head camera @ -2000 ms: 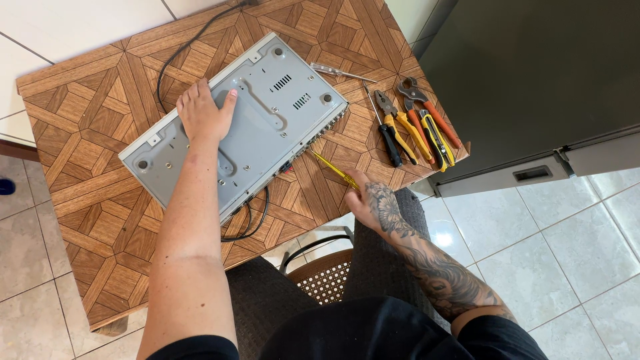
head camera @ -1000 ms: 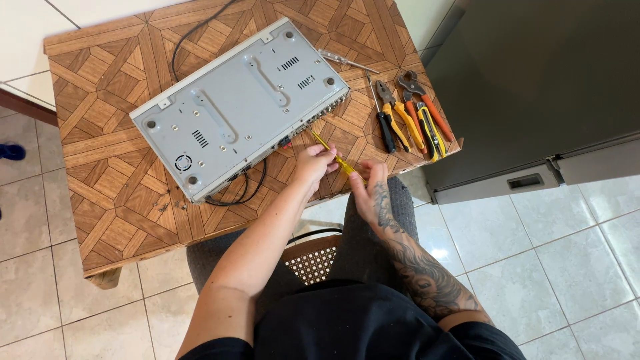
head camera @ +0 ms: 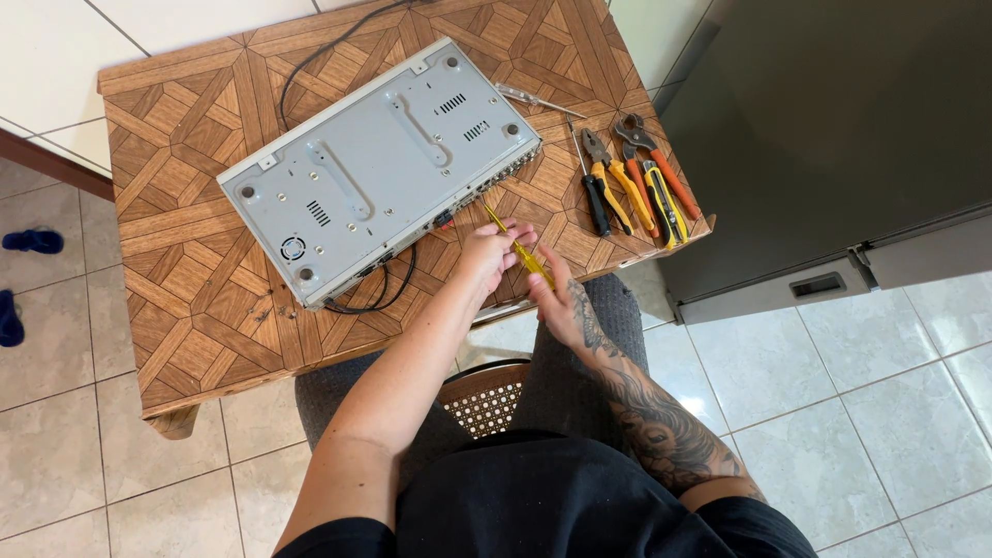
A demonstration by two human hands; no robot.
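Both my hands are on a yellow screwdriver (head camera: 530,263) near the table's front edge. My left hand (head camera: 488,252) has its fingers around the shaft end, and my right hand (head camera: 559,298) grips the handle end. The screwdriver's tip points toward the connector row of a grey metal electronic device (head camera: 372,170); whether it touches is not clear. The device lies with its underside up, showing round feet, vent slots and screws. Black cables (head camera: 395,291) and a small red part (head camera: 444,220) are at its connector side.
Right of the device lie a clear-handled screwdriver (head camera: 521,94), a black-handled screwdriver (head camera: 595,203), yellow-handled pliers (head camera: 620,182), orange-handled pincers (head camera: 673,180) and a yellow utility knife (head camera: 663,205). A dark refrigerator (head camera: 821,139) stands beyond the wood-patterned table (head camera: 209,333).
My left hand has left the underside of the device, where it lay two seconds ago, and has come to the screwdriver. The right hand still holds the handle.
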